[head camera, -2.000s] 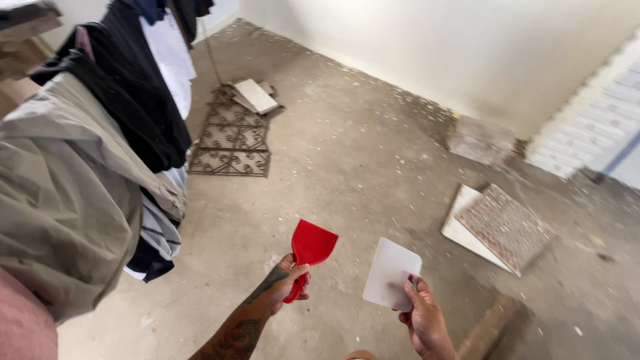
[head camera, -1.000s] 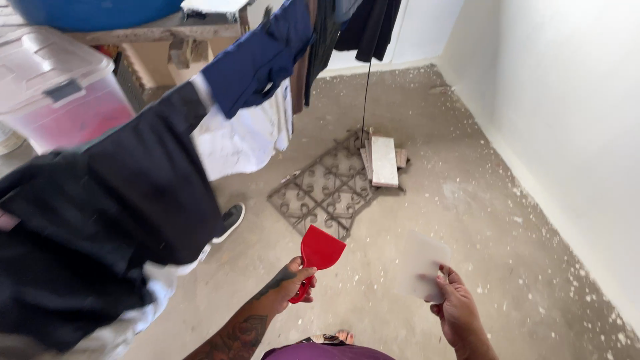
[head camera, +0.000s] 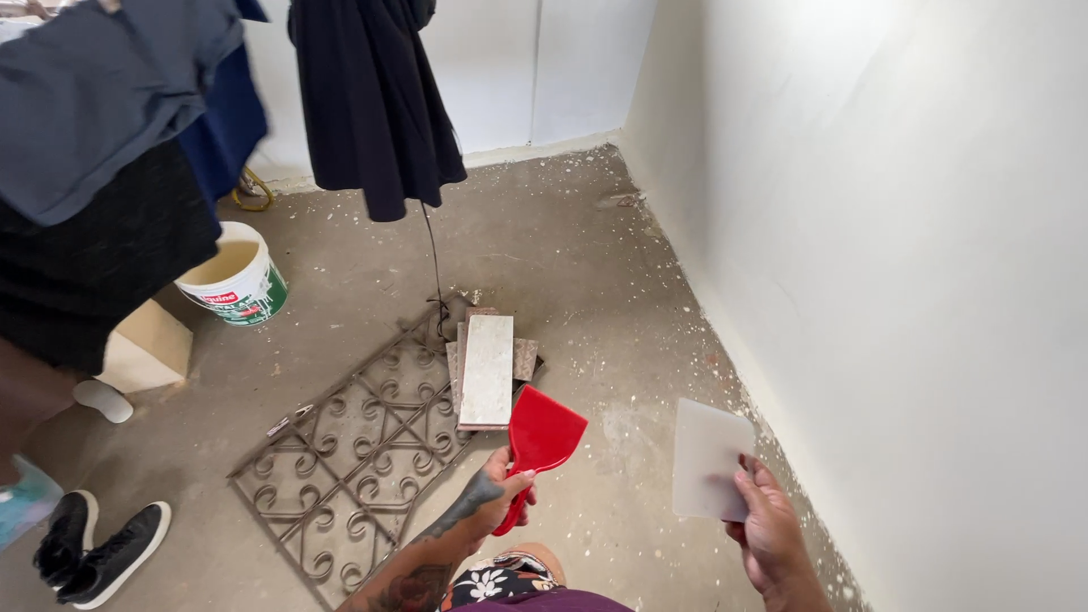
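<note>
My left hand (head camera: 507, 490) grips the handle of a red plastic scraper (head camera: 546, 427), its wide flat blade pointing up and to the right. My right hand (head camera: 762, 510) pinches a translucent white plastic spreader sheet (head camera: 710, 459) by its right lower edge, upright beside the wall. The two tools are apart. Beyond the red scraper, a pale tile strip (head camera: 488, 370) lies on several brownish tile pieces, which rest on the corner of a scrolled metal grille (head camera: 365, 455) lying flat on the floor.
Clothes (head camera: 365, 102) hang at the upper left. A white and green paint bucket (head camera: 242, 285) stands on the concrete floor near a beige block (head camera: 153, 344). Black shoes (head camera: 119, 552) sit at lower left. A white wall (head camera: 892, 212) runs along the right.
The view has swung far across the room toward the corner, bringing the bucket and both shoes into sight. Both hands still hold the same tools in front of me.
</note>
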